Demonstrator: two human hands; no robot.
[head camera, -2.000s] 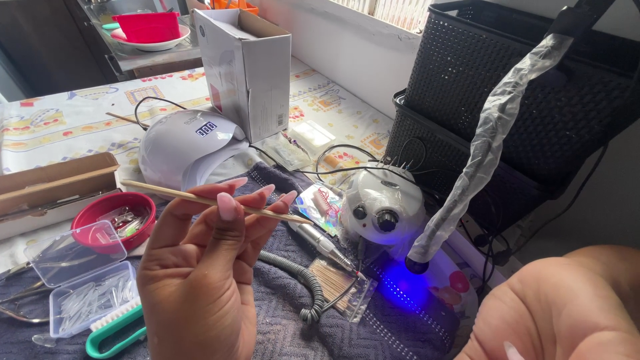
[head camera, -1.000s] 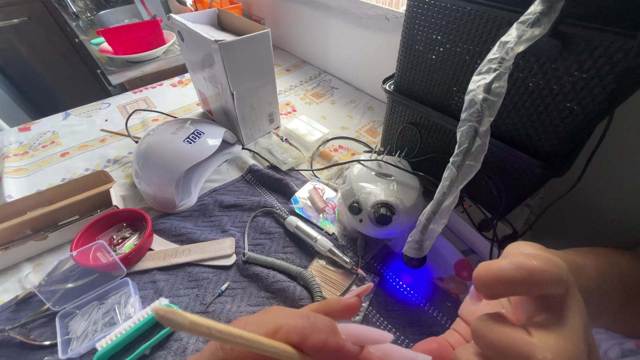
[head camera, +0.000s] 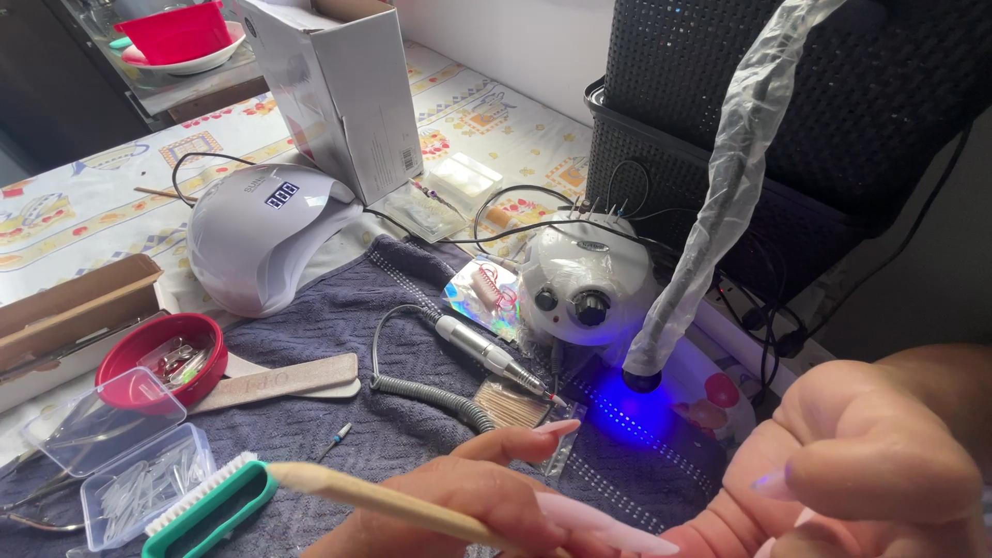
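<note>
My left hand (head camera: 473, 496) holds a wooden stick (head camera: 387, 496) with an angled tip pointing left, low in the view. Its long pink nails reach toward my right hand (head camera: 860, 457), which is palm up with curled fingers and nothing visible in it; its lower part is cut off. Behind them lie a silver nail drill handpiece (head camera: 490, 355) and a packet of thin wooden sticks (head camera: 508, 403). A small drill bit (head camera: 335, 440) and a green nail brush (head camera: 213, 508) are left of my left hand. A plastic-wrapped lamp arm (head camera: 713, 194) shines blue light onto the towel (head camera: 310, 349).
At left are a red bowl (head camera: 217, 368), nail files (head camera: 287, 381), a plastic case of nail tips (head camera: 203, 449) and an open cardboard box (head camera: 77, 310). Farther back stand a white nail lamp (head camera: 240, 240), a white box (head camera: 372, 101), a drill unit (head camera: 585, 271) and black baskets (head camera: 659, 139).
My left hand has lowered from upright and moved right with the stick, close to my right hand. The fingers of my right hand have curled over its palm. The nail files have come into sight.
</note>
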